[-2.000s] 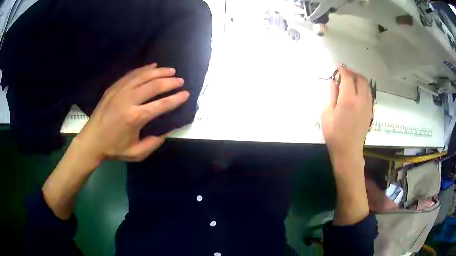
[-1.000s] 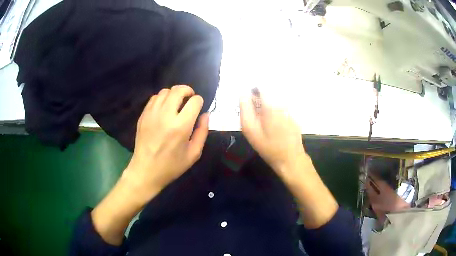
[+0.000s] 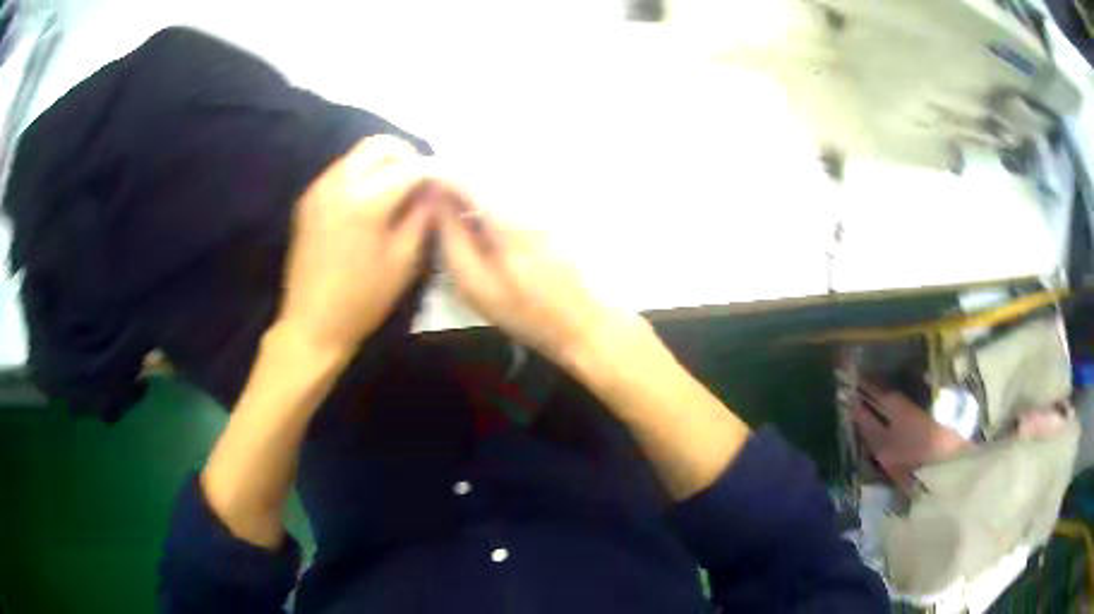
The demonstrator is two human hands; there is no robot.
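Note:
A large navy-black garment [image 3: 156,204] lies bunched on the left of the white machine table [image 3: 672,192]. My left hand [image 3: 348,246] is on its right edge, fingers bent and closed on the cloth. My right hand [image 3: 516,276] is beside it, fingertips bent and meeting the left fingertips at the garment's edge. Both hands are blurred. A thin pale glint shows by the right fingers; whether that hand grips anything cannot be told. Thread snips [image 3: 836,234], blurred, lie right of my hands near the front edge.
The off-white sewing machine [image 3: 936,72] stands at the upper right. A yellow-framed cart [image 3: 912,330] with beige cloth pieces [image 3: 984,516] is at the lower right, below the table edge. Green floor [image 3: 96,504] shows at the lower left.
My right hand has moved left from the snips area to my left hand at the garment's edge. My left hand has closed its fingers there. The view has shifted.

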